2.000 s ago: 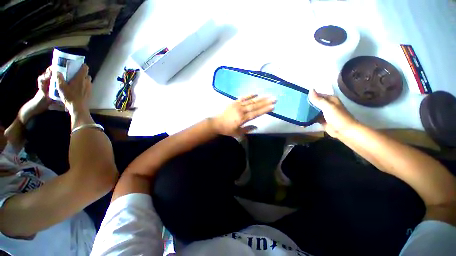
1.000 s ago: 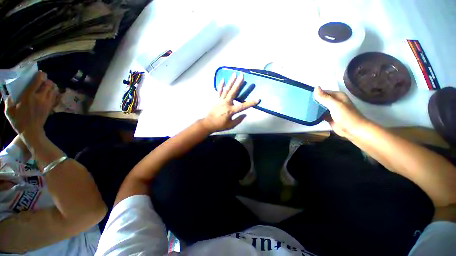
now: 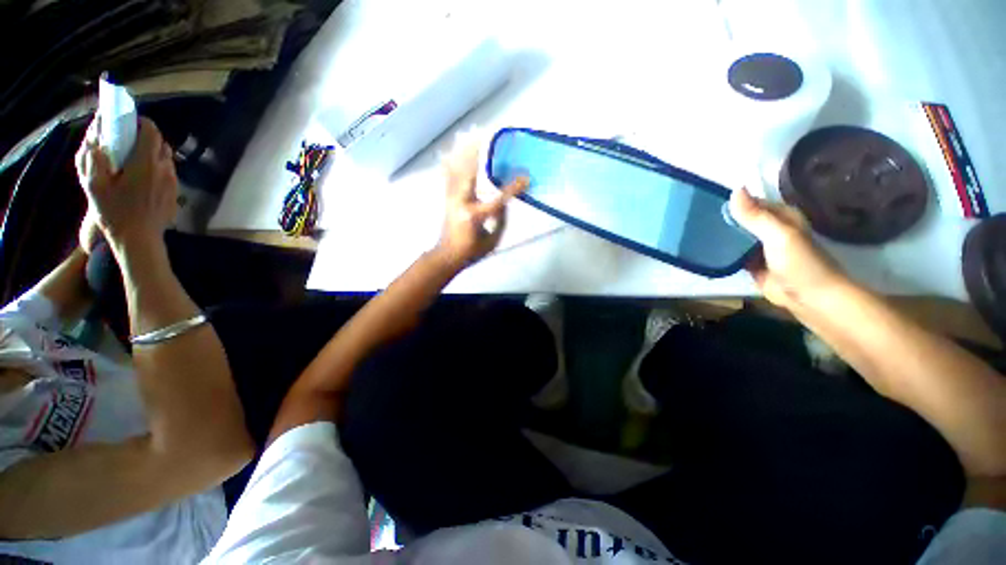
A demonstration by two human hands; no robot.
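The mirror dash cam (image 3: 629,204) is a long black-rimmed bar with its bluish reflective glass facing up, above the white tabletop near its front edge. My right hand (image 3: 781,245) grips its right end, thumb on the glass and fingers underneath. My left hand (image 3: 472,212) is at its left end, fingers spread and slightly blurred, with a fingertip at the lower rim of the glass. It is not closed on anything. The back of the mirror is hidden.
Left: long white carton (image 3: 447,105), cable bundle (image 3: 300,190), and a neighbour's hands holding a small white packet (image 3: 117,124). Right: round brown dish (image 3: 855,184), white roll (image 3: 796,105) with brown disc (image 3: 764,76), red-and-black strip (image 3: 955,160), another brown part (image 3: 987,263).
My left hand has moved from over the glass to the mirror's left end. My right hand keeps its grip. The neighbour's hands and packet have shifted.
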